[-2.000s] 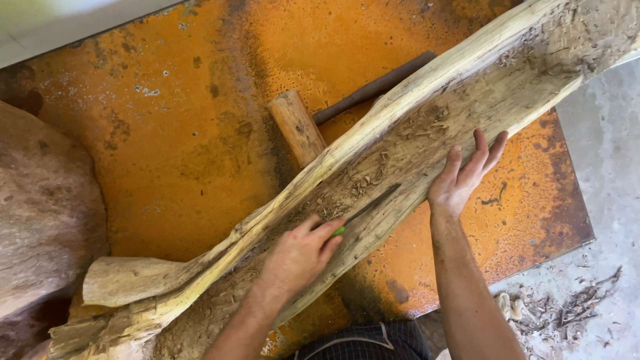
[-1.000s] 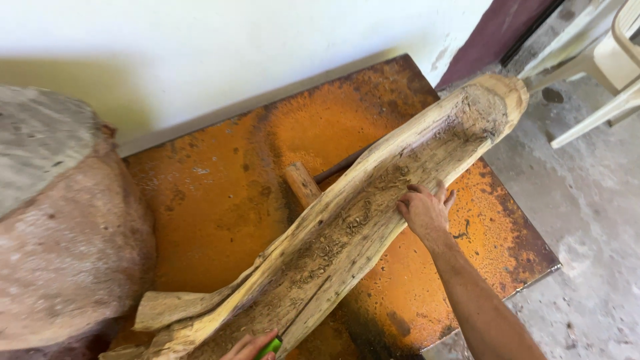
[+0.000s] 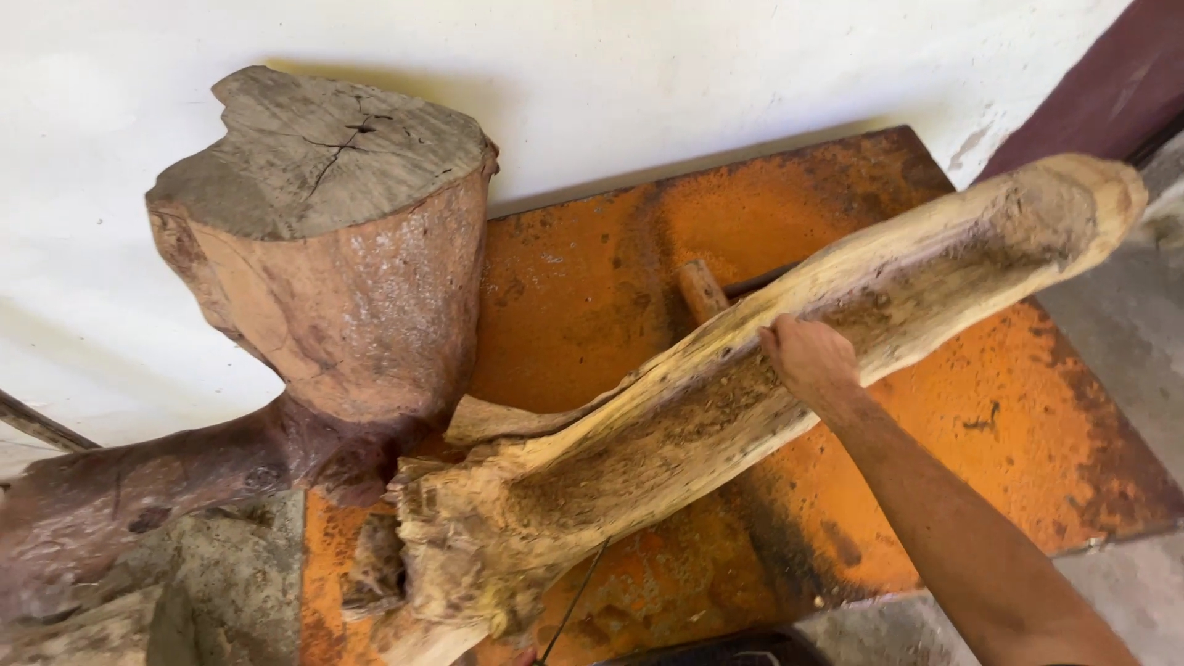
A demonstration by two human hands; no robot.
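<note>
A long hollowed log [image 3: 647, 462] of pale wood lies diagonally, with loose wood debris inside its trough. My right hand [image 3: 814, 356] reaches across the hollow, its fingers curled on the far rim near the middle. At the bottom edge of the view only a fingertip of my left hand [image 3: 525, 657] shows, beside the lower end of a thin dark tool blade [image 3: 575, 599]; the handle and the rest of that hand are out of view. The blade's upper end meets the log's near side. Behind the log lies a mallet with a wooden head [image 3: 703, 290] and a dark handle, partly hidden.
The log rests on a rusty orange metal surface [image 3: 573, 314]. A big cut stump [image 3: 370, 296] with a cracked top stands at left, joined to a thick dark branch [image 3: 166, 481]. A white wall [image 3: 647, 74] rises behind. Short wood pieces lie at lower left.
My left hand, earlier inside the trough with the green-handled tool, has moved down to the bottom edge. My right hand has shifted from the near side to the far rim. The view has swung left.
</note>
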